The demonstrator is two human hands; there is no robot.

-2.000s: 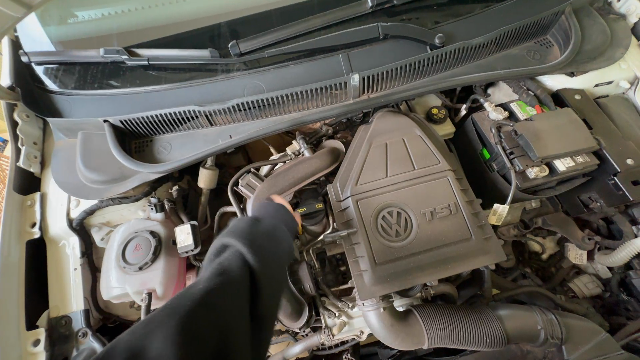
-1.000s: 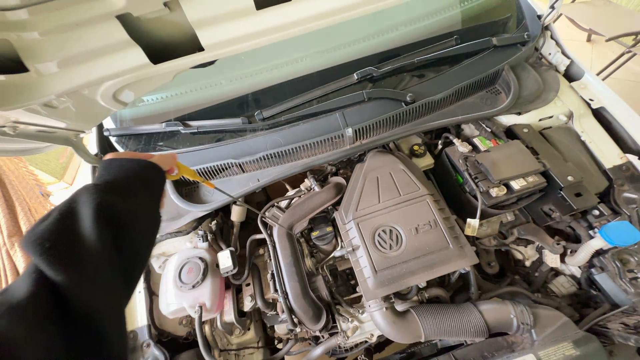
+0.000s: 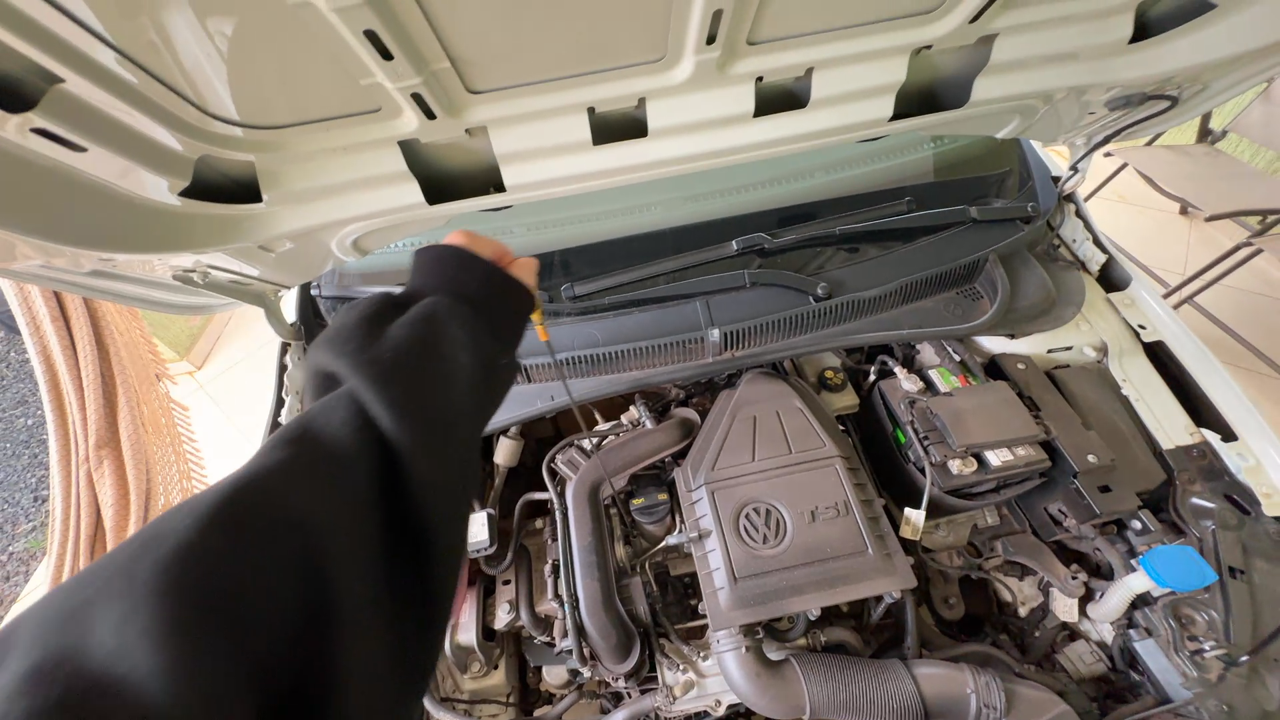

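My left hand, in a black sleeve, is raised above the engine, near the windshield's lower edge. It is shut on the upper end of an engine oil dipstick with a yellow-orange grip, partly hidden by the fingers. The dipstick's thin metal rod slants down to the right, past the curved black pipe, towards the black oil filler cap. Whether its tip is inside a tube cannot be told. Right of the cap lies the VW TSI engine cover. My right hand is out of view.
The raised hood hangs over the bay, with wiper arms behind. On the right are the battery and a blue reservoir cap. A woven fringed cloth hangs at the left, and chairs stand at the far right.
My left hand went from low beside the filler cap to the far left with the dipstick out, and is now back above the engine. The view has shifted and shows more hood.
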